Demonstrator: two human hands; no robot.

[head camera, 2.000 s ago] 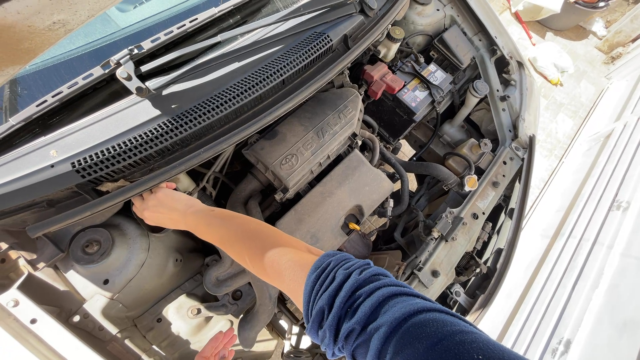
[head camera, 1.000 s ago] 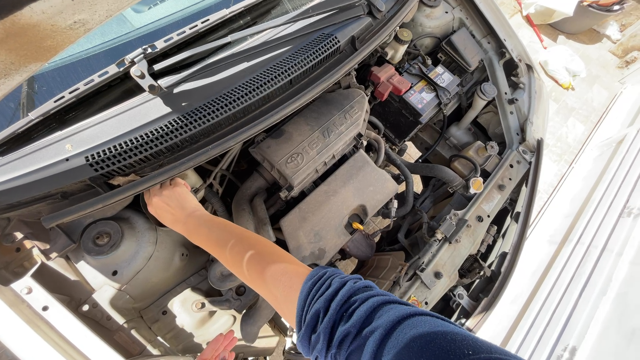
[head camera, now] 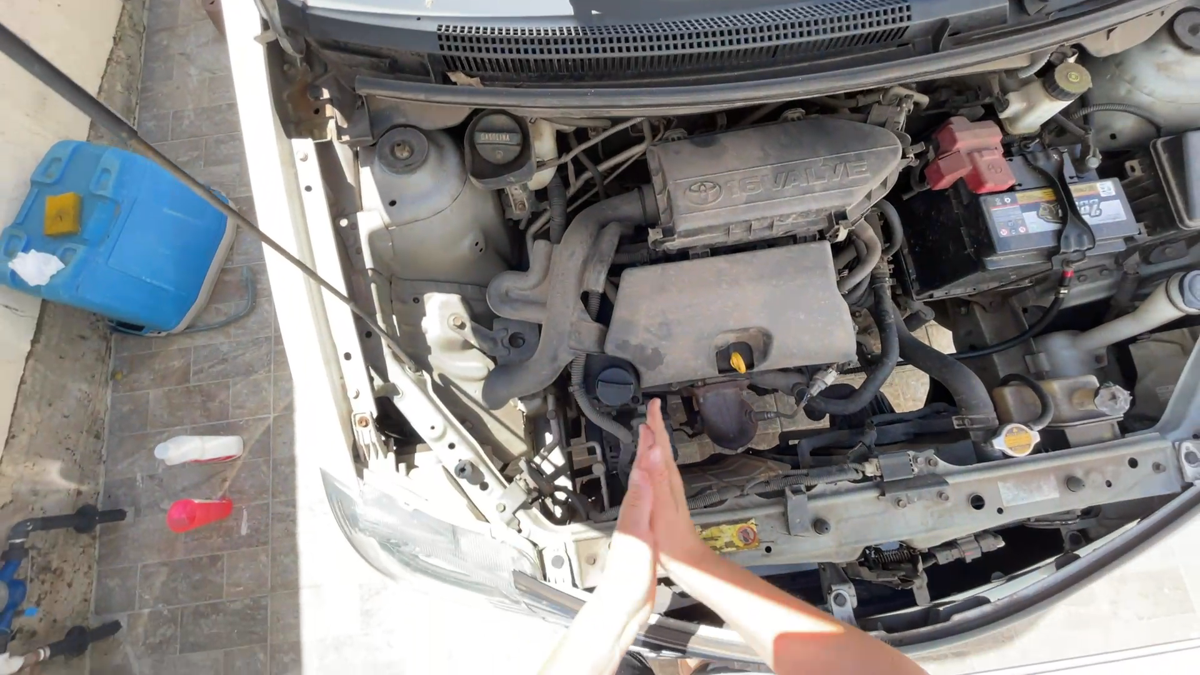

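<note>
My left hand (head camera: 638, 502) and my right hand (head camera: 667, 497) are pressed palm to palm above the radiator support (head camera: 900, 497), fingers straight and pointing into the engine bay; no object shows between them. Just beyond the fingertips is the black engine oil filler cap (head camera: 616, 384). Behind it lie the grey plastic engine cover (head camera: 731, 305), with a yellow dipstick handle (head camera: 738, 362), and the air filter housing (head camera: 773, 178). A black reservoir cap (head camera: 497, 138) sits at the back left. The car battery (head camera: 1055, 220) with a red terminal cover (head camera: 967, 155) is at the right.
A thin hood prop rod (head camera: 281, 248) slants across the left side. On the paved floor stand a blue plastic container (head camera: 117, 234), a white bottle (head camera: 199, 449) and a red bottle (head camera: 199, 514). Black pipe fittings (head camera: 70, 520) are at the lower left. The radiator cap (head camera: 1016, 439) is at front right.
My one hand has come away from the back left of the engine bay, beside the cowl, and both hands are now together at the front. The view has swung left.
</note>
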